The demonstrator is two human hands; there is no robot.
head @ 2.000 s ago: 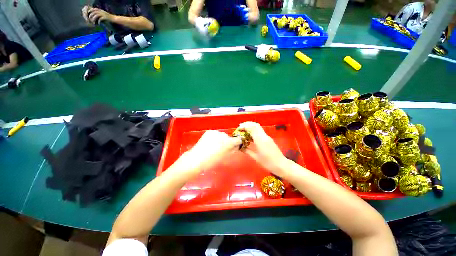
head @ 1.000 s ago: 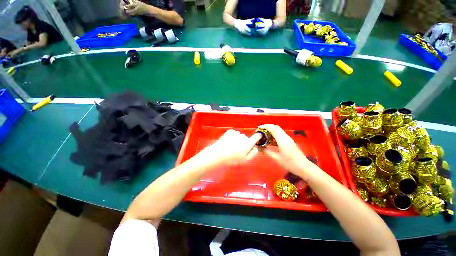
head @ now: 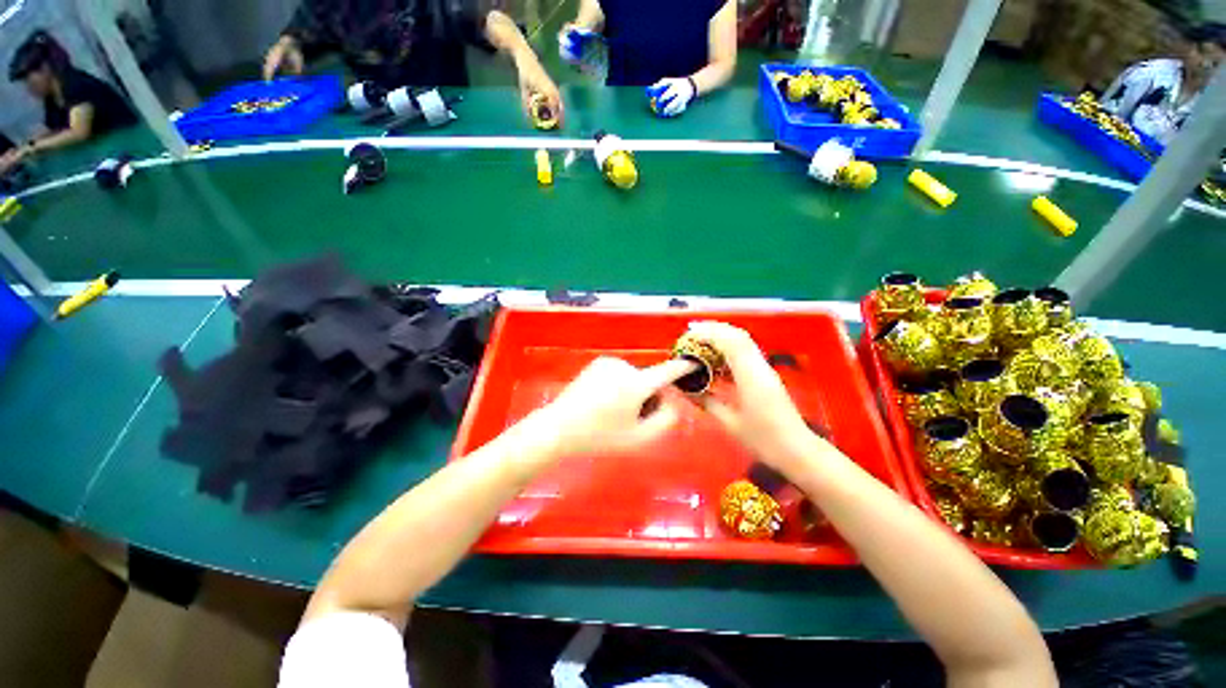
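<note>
My right hand [head: 748, 397] holds a gold shell [head: 699, 352] above the red work tray [head: 592, 542], with its dark round opening facing me and to the left. My left hand [head: 612, 406] is at the shell, its index finger reaching to the opening. Whether a black liner is inside or in the left fingers cannot be told. Another gold shell [head: 750, 509] lies in the tray near its front edge, with dark pieces beside it, partly hidden by my right forearm. A heap of black liners [head: 316, 383] lies left of the tray.
A red bin heaped with gold shells [head: 1022, 414] stands right of the tray. Across the green line are blue bins [head: 861, 135], yellow cylinders [head: 930, 188] and black-and-white handheld bodies [head: 363, 167]. Other workers' hands are opposite. Metal posts [head: 1143, 208] rise at the sides.
Both hands stay at the shell over the tray; the shell's opening shows more clearly than two seconds ago. Opposite, a worker's bare hand now reaches over the line. The view has shifted slightly.
</note>
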